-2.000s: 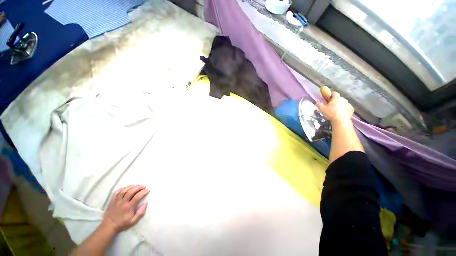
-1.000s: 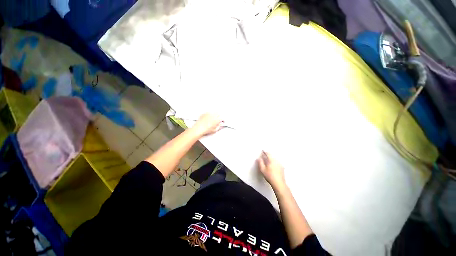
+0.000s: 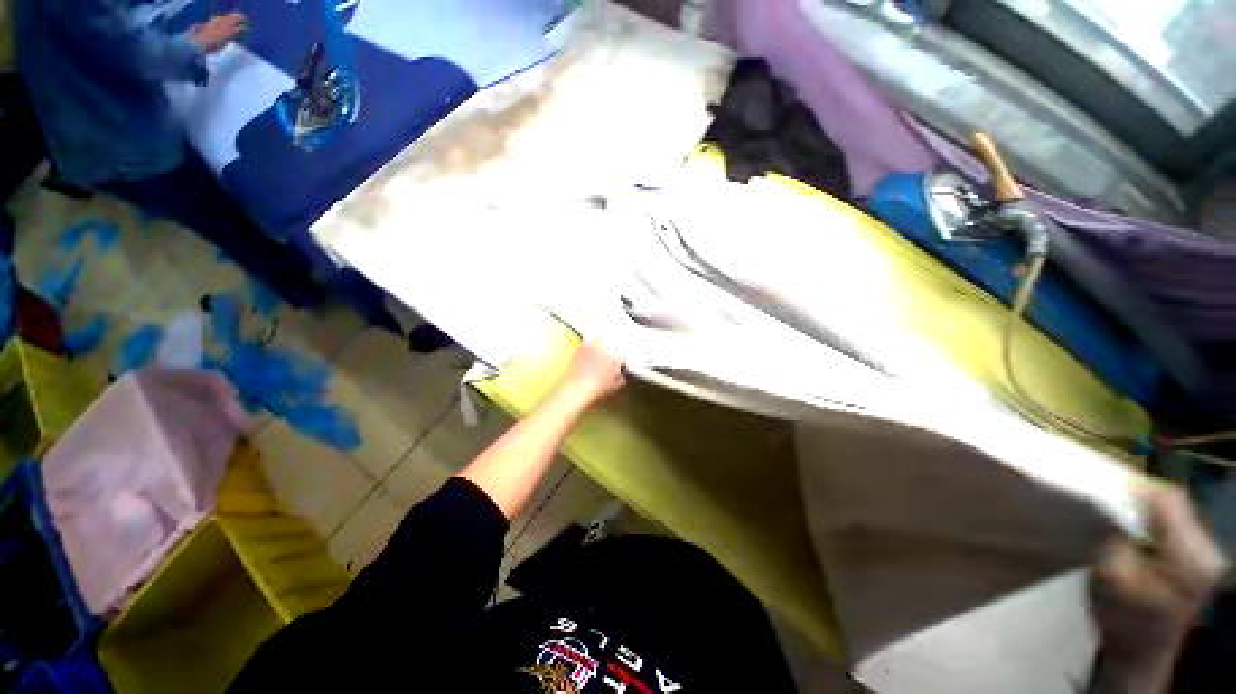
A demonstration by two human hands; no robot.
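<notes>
The pale cloth [image 3: 935, 502] is lifted off the near part of the pressing table, stretched between my hands, with long folds running along its upper side. My left hand [image 3: 599, 369] grips its near edge at the middle of the table. My right hand [image 3: 1159, 549], blurred at the right, grips another part of the edge, raised. The yellow table cover [image 3: 705, 454] shows under and around the cloth. The iron [image 3: 960, 208], with a wooden handle, stands on the blue rest [image 3: 1084, 319] along the far edge. Its beige hose [image 3: 1010, 346] hangs down to the right.
A stained whitish cover [image 3: 461, 170] adjoins at the far left. A black cloth [image 3: 770, 119] lies at the far edge by a purple drape [image 3: 868, 82]. Yellow crates [image 3: 217, 610], one under pink cloth [image 3: 136, 441], stand on the floor at left. Another person's hand [image 3: 220, 30] is over blue cloth [image 3: 325, 54].
The iron went from my right hand onto the blue rest. The cloth, lying spread a second ago, is now raised and folded, uncovering yellow cover. My right hand has moved right with its edge.
</notes>
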